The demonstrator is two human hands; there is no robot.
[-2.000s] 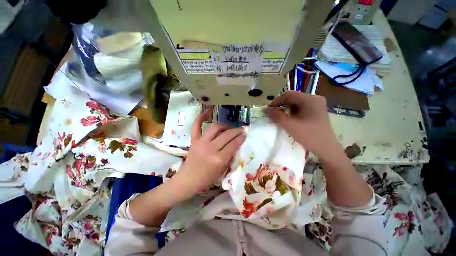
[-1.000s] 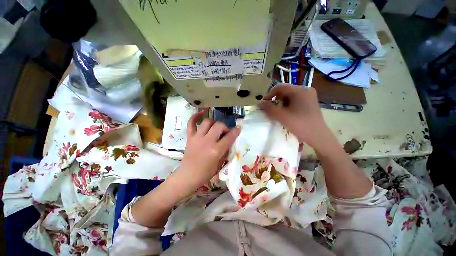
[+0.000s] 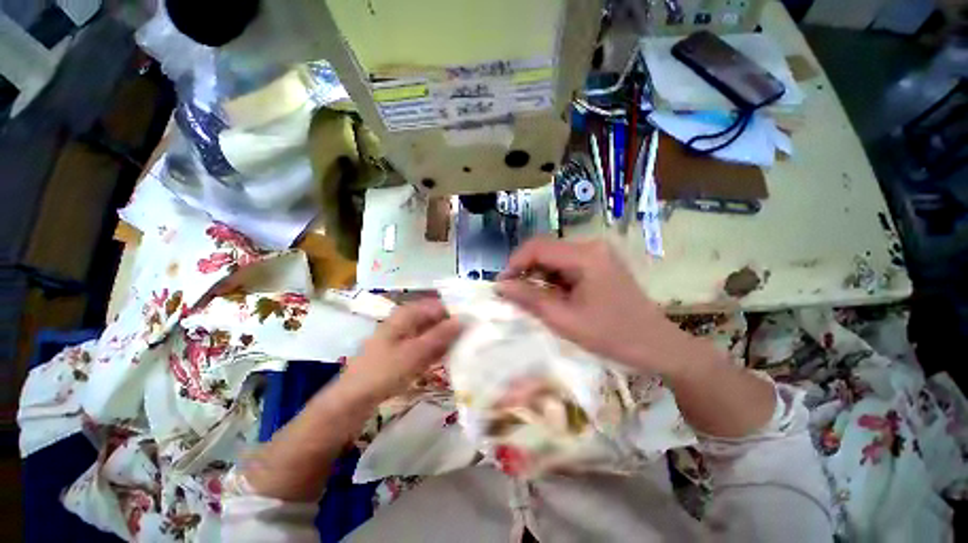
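Observation:
The floral fabric piece hangs between my hands just in front of the machine bed, its lower part blurred. My left hand pinches its upper left edge. My right hand holds its top edge near the front of the needle plate. The sewing machine head stands at top centre. The shiny needle plate shows below it, with small metal parts of the needle area above. The fabric is clear of the needle area.
More floral cloth lies at left over a blue crate, and a pile at right. A clear plastic bag and olive-green cloth lie left of the machine. Pens, a bobbin and a smartphone lie right.
Both hands and the fabric have moved back from the needle toward the wearer. The needle plate is uncovered. The view has shifted, so the bobbin and more of the pens show.

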